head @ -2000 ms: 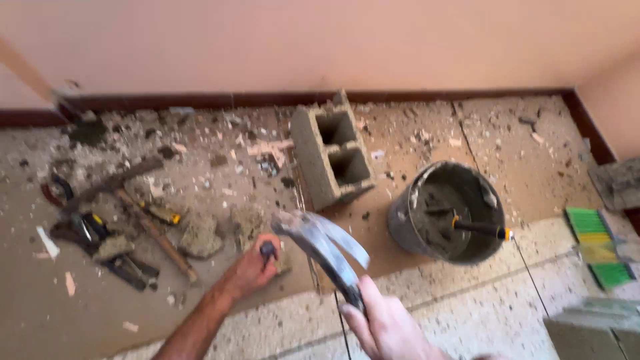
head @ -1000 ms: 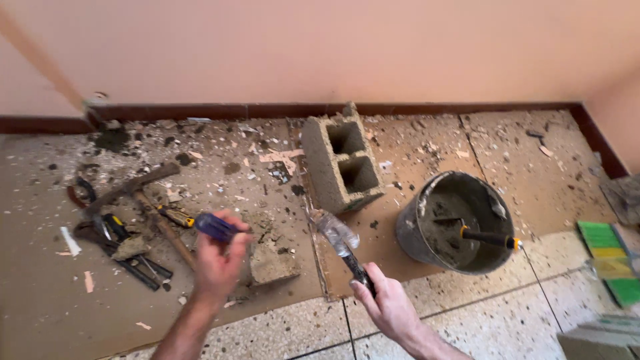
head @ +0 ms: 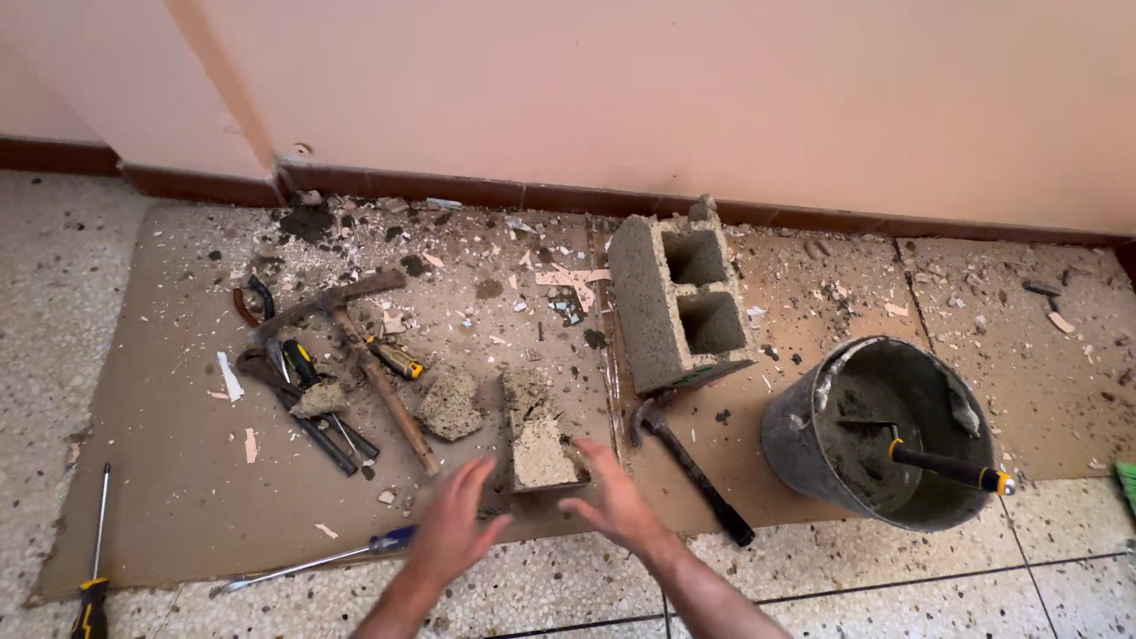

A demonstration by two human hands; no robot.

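My left hand [head: 454,524] is empty, fingers apart, just left of a broken piece of concrete block [head: 543,444] on the cardboard. On that piece's right side is my right hand [head: 617,497], also spread; whether its fingertips touch the piece I cannot tell. A claw hammer [head: 694,470] lies to the right of my right hand. Beside my left hand rests a screwdriver with a blue handle [head: 390,540], its blade pointing left. A rough concrete lump [head: 450,406] sits left of the broken piece. Behind stands a hollow concrete block [head: 652,311] with two open cavities.
A metal bucket [head: 790,444] holds mortar and a trowel [head: 941,463] at right. A pickaxe-like hammer [head: 368,364], pincers [head: 302,417] and a utility knife [head: 395,358] lie at left. Another screwdriver [head: 93,586] is at lower left. Rubble covers the cardboard [head: 186,497] along the wall.
Both hands have let go of their tools: the hammer now lies on the cardboard and the blue-handled screwdriver on the floor side. The hands have come to either side of the broken piece.
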